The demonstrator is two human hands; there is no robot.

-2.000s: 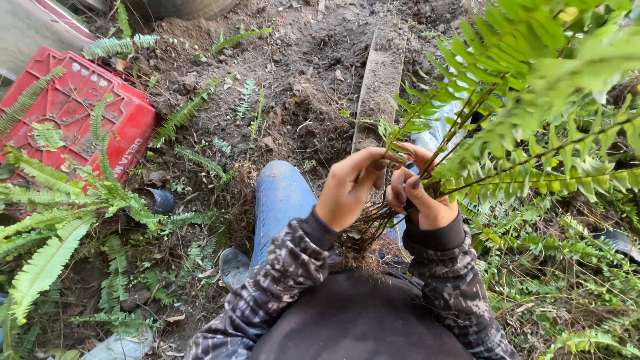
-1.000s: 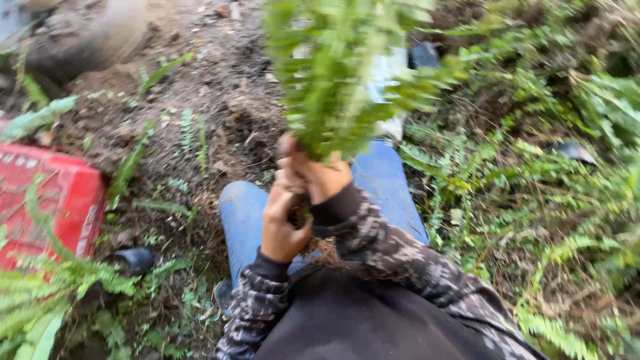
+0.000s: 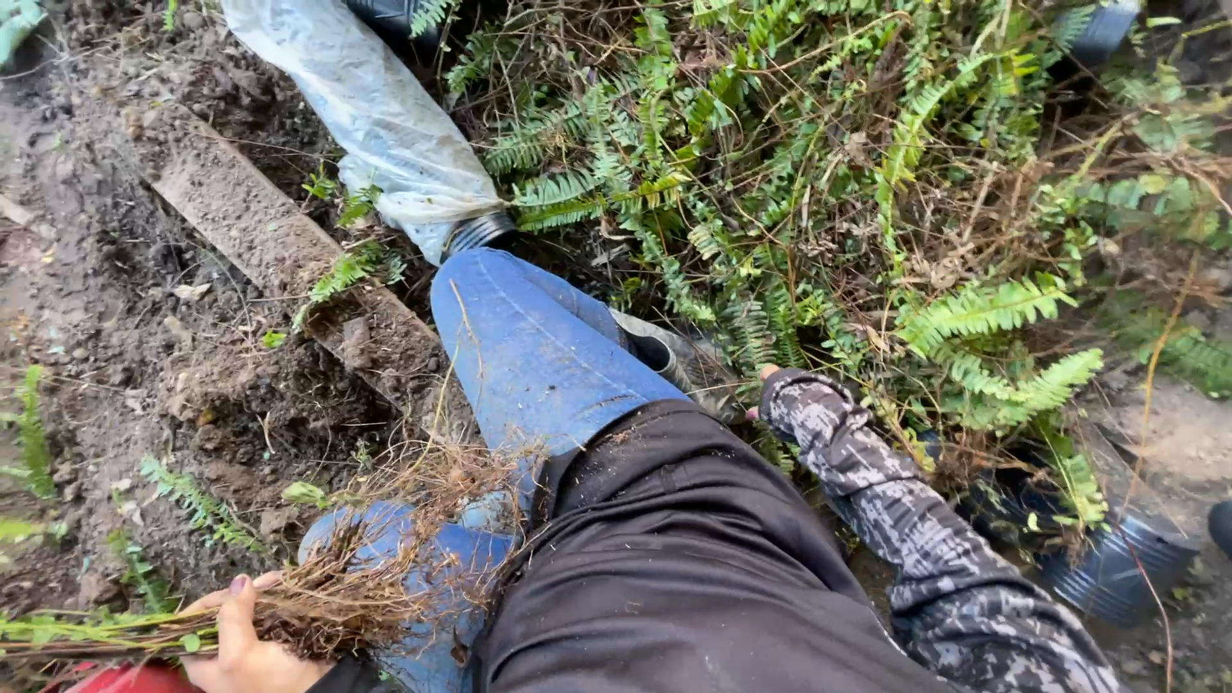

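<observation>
My left hand (image 3: 245, 640) is at the lower left, closed around the stems of a bundle of fern plants (image 3: 106, 630). Their tangled brown roots (image 3: 356, 587) spread out over my left knee, and their fronds run off the left edge. On the other side of my body, my right hand (image 3: 760, 390) reaches down beside my thigh at the fern growth. Only small parts of its fingers show past the camouflage sleeve, so whether it holds anything is hidden.
A muddy wooden board (image 3: 250, 221) lies on the soil at the left. A translucent plastic sleeve (image 3: 385, 115) with a black ribbed pot stands beyond my knee. Dense ferns (image 3: 731, 173) cover the right side. A black plastic pot (image 3: 1116, 568) lies at the lower right.
The view has swung far to the right. My hands were together at the fern bundle and are now apart: the left has the bundle, the right is down at my right side.
</observation>
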